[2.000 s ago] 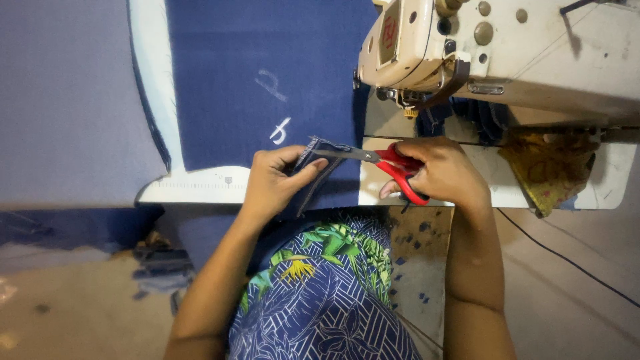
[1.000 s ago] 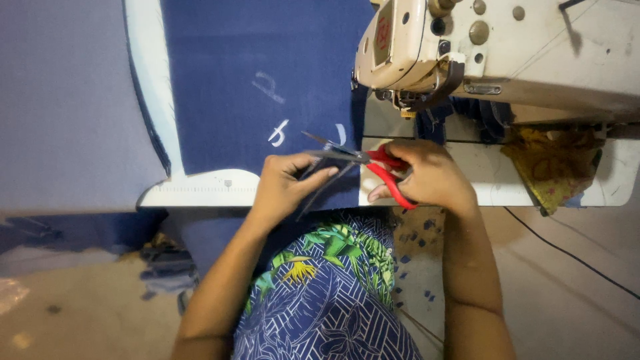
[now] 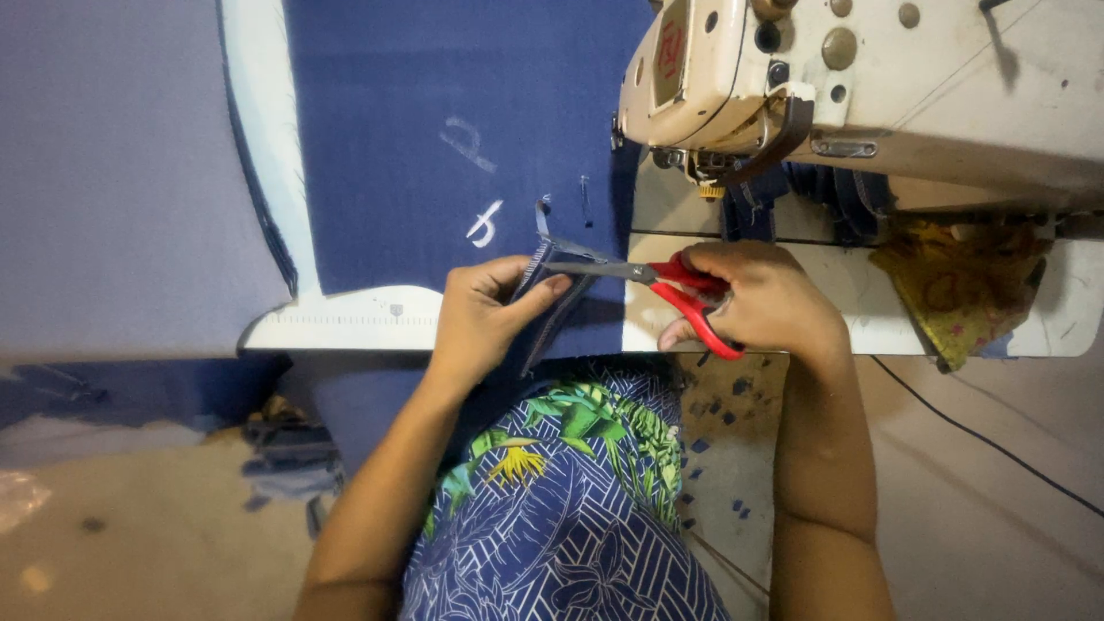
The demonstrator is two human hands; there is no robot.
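My left hand (image 3: 492,315) pinches a small navy fabric piece (image 3: 559,302) with pale overlock stitching between thumb and fingers. My right hand (image 3: 755,293) holds red-handled scissors (image 3: 638,272), fingers through the loops. The blades point left and lie across the upper end of the piece, beside my left thumb; a narrow strip of fabric (image 3: 543,220) stands out at that end. Beneath both hands is the edge of a large navy cloth (image 3: 388,172) with white chalk marks. Part of the small piece is hidden by my left fingers.
A cream sewing machine (image 3: 862,103) stands at the upper right, its needle area above my right hand. A yellow patterned cloth (image 3: 966,285) hangs over the table edge. Grey-blue fabric (image 3: 112,172) lies at left. Scraps (image 3: 293,457) and small cuttings (image 3: 733,414) are on the floor. A black cable runs at lower right.
The scissor blades, spread apart one second ago above the piece, now lie over its end. A small dark scrap or thread shows on the large cloth near the chalk marks.
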